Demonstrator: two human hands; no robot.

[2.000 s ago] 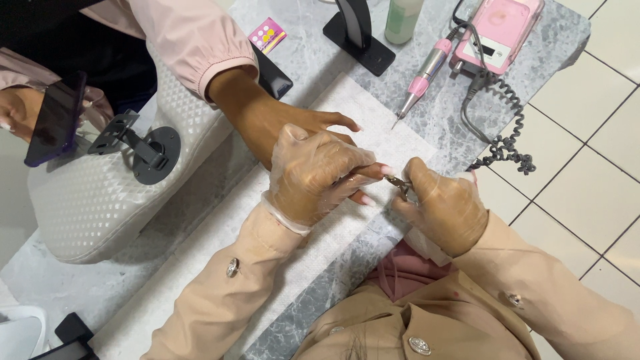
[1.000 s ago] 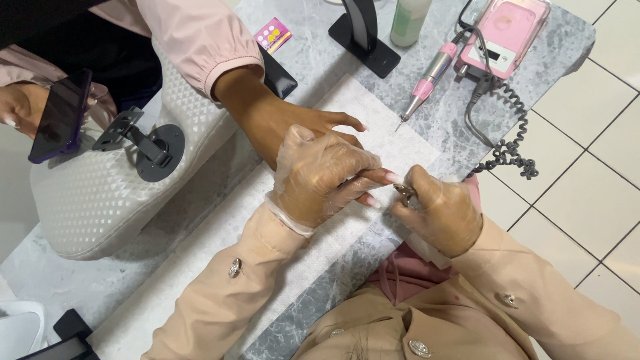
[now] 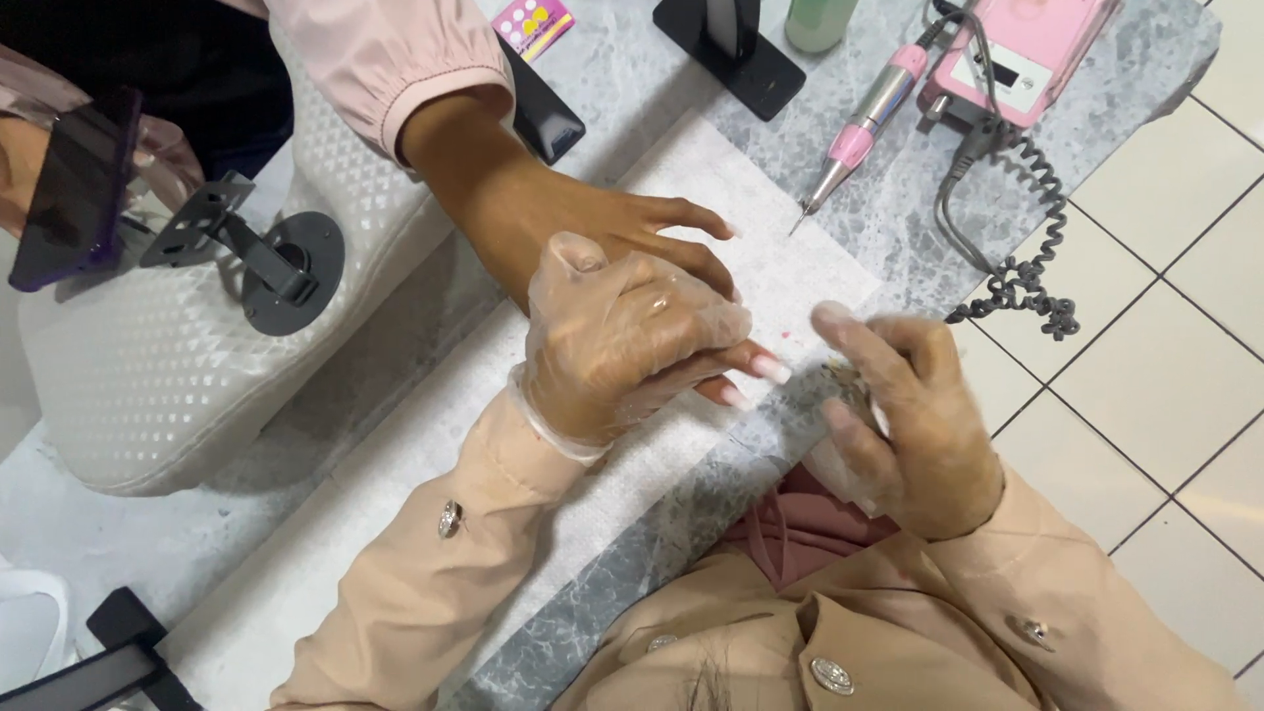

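Observation:
My left hand, in a clear plastic glove, grips fingers of another person's hand, which lies palm down over a white paper towel. Two of that person's fingers, with long pink and white nails, stick out past my grip. To their right, apart from them, my gloved right hand holds a small metal tool, partly hidden and blurred by motion; it looks like a nipper. The right hand is over the table's near edge.
A pink nail drill handpiece lies beyond my hands, its thin bit over the towel, beside its pink control box and coiled cord. Around are a green bottle, black stands, a padded armrest and a phone.
My right hand has moved right, away from the other person's nails, with the metal tool in it; earlier it was at the nail tip. My left hand keeps its grip.

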